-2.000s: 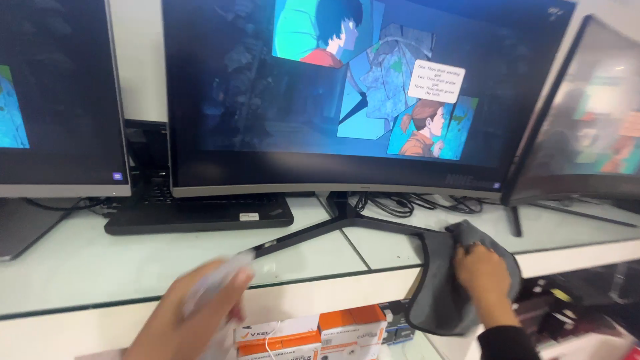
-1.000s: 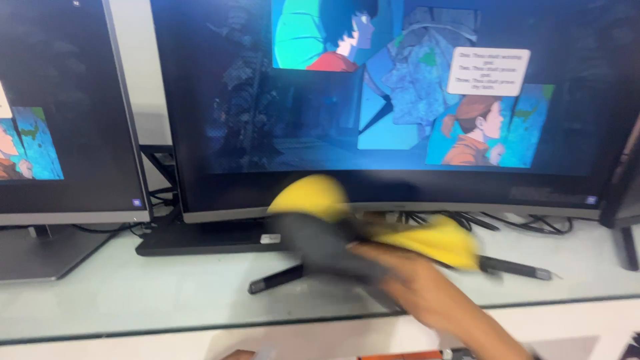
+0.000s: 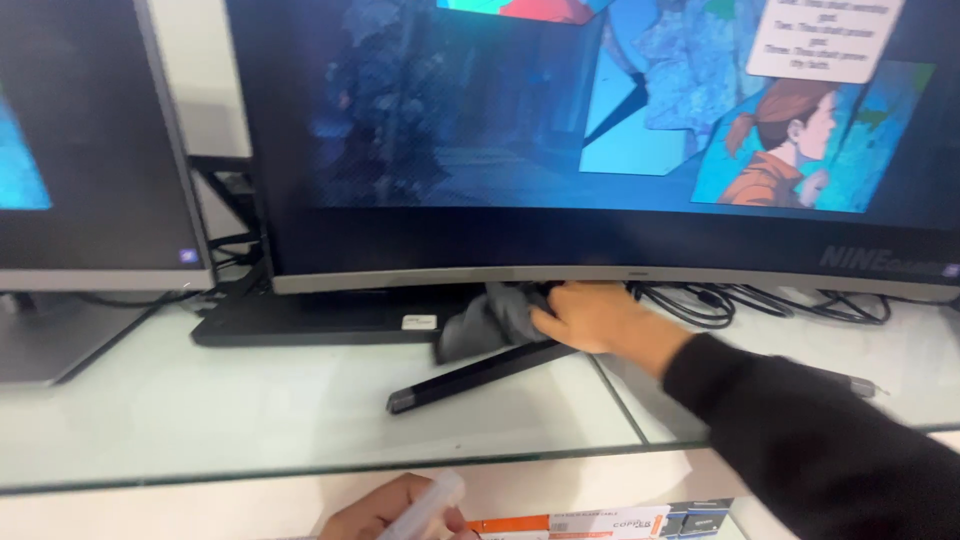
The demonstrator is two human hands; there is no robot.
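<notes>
My right hand grips a dark grey cloth under the lower edge of the curved monitor, just above the left leg of its black stand. The cloth lies against the black flat device that sits behind the stand leg. At the bottom, below the glass shelf's edge, my left hand holds a translucent, whitish plastic object; its lower part is cut off, so its kind cannot be told.
Another monitor stands at the left on a flat base. Coiled black cables lie behind the stand at the right. The glass shelf has a front edge facing me. Orange and white boxes sit below it.
My right hand with the cloth was at the right end of the stand, then in front of its middle, and is now further back under the monitor. The cloth's yellow side no longer shows.
</notes>
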